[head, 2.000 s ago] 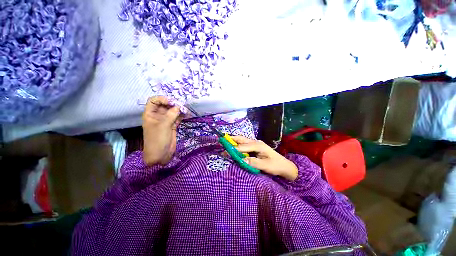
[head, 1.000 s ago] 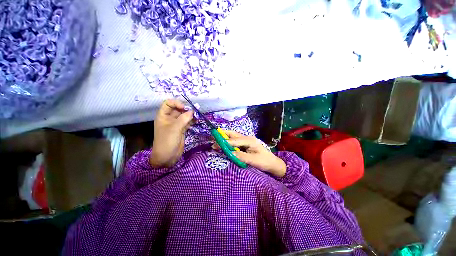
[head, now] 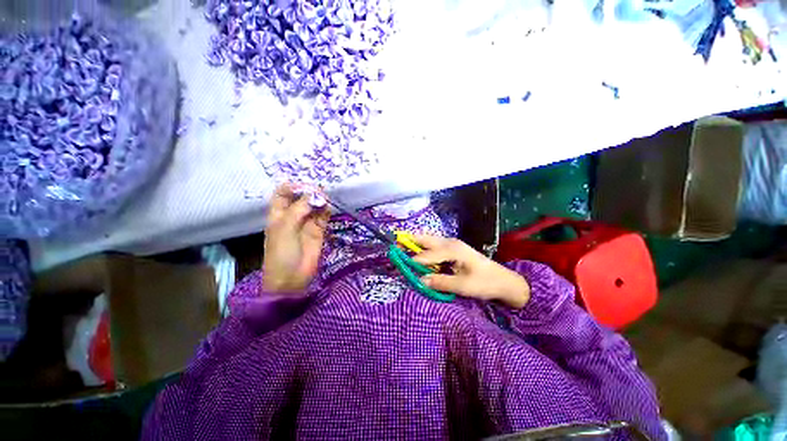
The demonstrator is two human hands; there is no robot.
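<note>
My left hand [head: 294,237] pinches a small purple-and-white ribbon piece [head: 316,199] in its fingertips, just off the table's near edge. My right hand [head: 470,271] holds the scissors [head: 420,274] by their green and yellow handles. The dark blades point up and left, with their tips close to the ribbon piece. Whether the blades touch it cannot be told. A pile of purple looped pieces [head: 302,43] lies on the white table cover [head: 466,129], with smaller pale scraps [head: 324,159] between it and the table edge.
A large clear bag of purple pieces [head: 65,129] sits at the table's left. A patterned cloth [head: 436,226] lies under my hands. Below the table are a red plastic stool [head: 615,280] at the right and brown cardboard boxes [head: 164,314], one also at the right [head: 712,181].
The camera view has shifted slightly. My right hand and the scissors have moved a little right, away from my left hand. The handles look wider apart than a second ago.
</note>
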